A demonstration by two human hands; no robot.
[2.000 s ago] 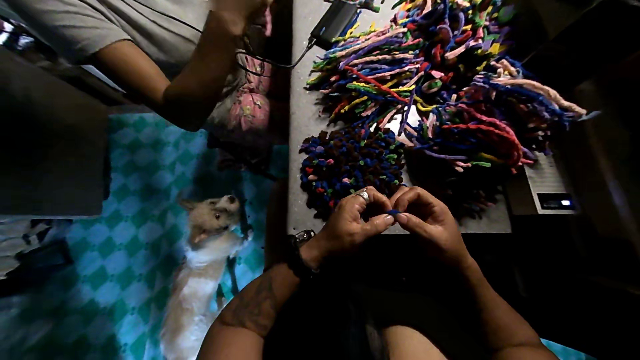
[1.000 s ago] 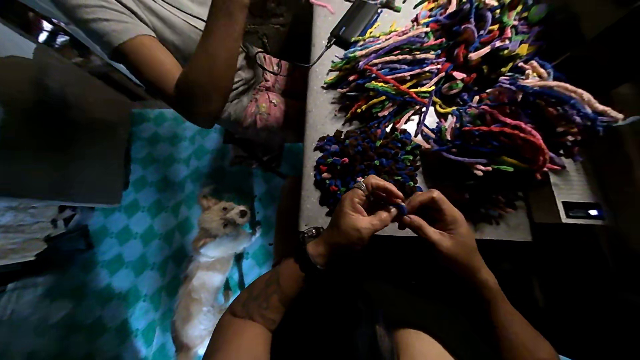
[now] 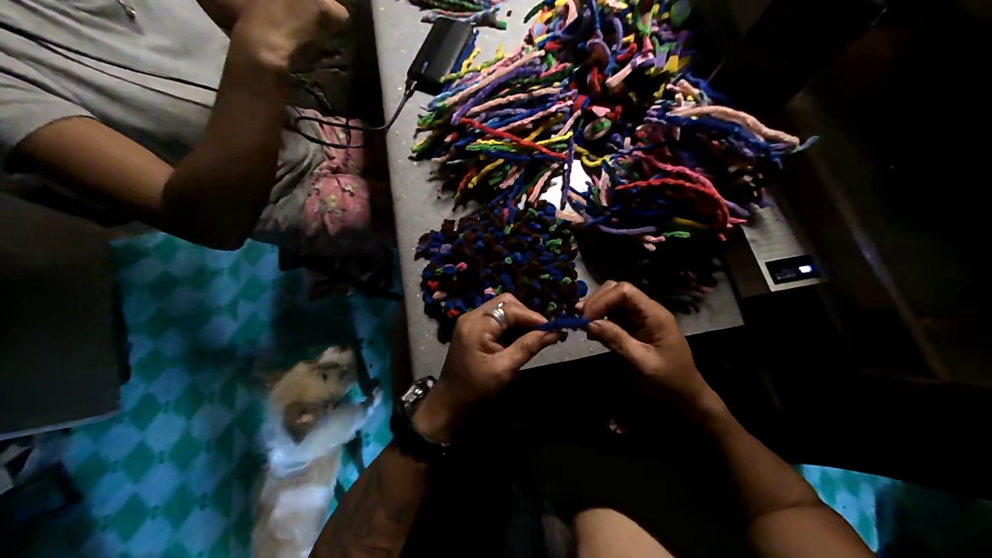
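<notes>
A short blue felted strand (image 3: 564, 322) is stretched level between my two hands at the table's near edge. My left hand (image 3: 496, 341), with a ring and a wristwatch, pinches its left end between thumb and finger. The right end is pinched by my right hand (image 3: 639, 333). Just beyond them lies a pile of short dark blue and brown felted pieces (image 3: 504, 260), dotted with green, red and pink. Behind it spreads a big heap of long multicoloured felted cords (image 3: 527, 116).
The speckled grey table (image 3: 407, 232) holds a black power adapter (image 3: 442, 56) with a cable. A device with a lit display (image 3: 792, 269) stands at right. Another person's arm (image 3: 225, 155) is at upper left. A dog (image 3: 302, 442) lies on the teal checked floor (image 3: 170, 372).
My hands have moved apart a little, and the blue strand now shows stretched between them. The other person's raised arm has shifted.
</notes>
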